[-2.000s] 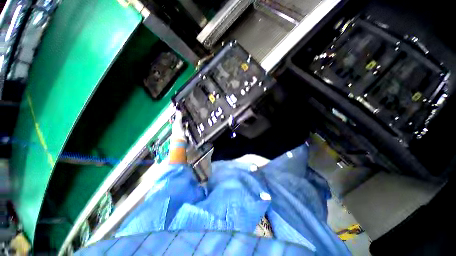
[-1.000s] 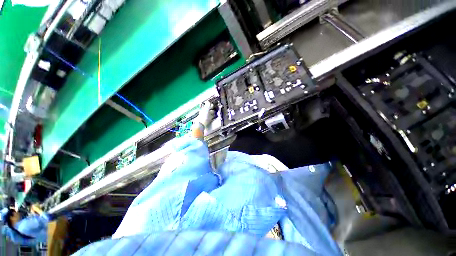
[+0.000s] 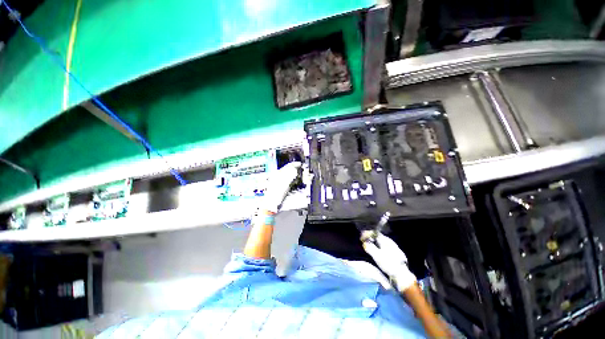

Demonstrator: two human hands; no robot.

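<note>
A black solder pallet [image 3: 345, 192] with two dark mottled pockets, both without a green board, lies across the conveyor rails. My left hand [image 3: 285, 185], in a white glove, is at the pallet's left edge, by a dark part there; whether the fingers grip it is unclear. My right hand [image 3: 388, 258], also in a white glove, is at the middle of the pallet's near edge, its fingertips by a short shiny metal handle [image 3: 381, 224]; its grip is too blurred to tell. A green circuit board [image 3: 240, 177] lies on the rails left of my left hand.
More green boards, one here [image 3: 111, 200], lie along the conveyor to the left. A dark parts tray [image 3: 313, 74] sits on the green surface behind. A black tote [image 3: 499, 198] with another pallet [image 3: 554, 258] stands at the right. A blue cord hangs at upper left.
The view has turned and levelled, so more of the conveyor's boards show. My right hand has come into view at the pallet's near edge. My left hand stays by its left edge.
</note>
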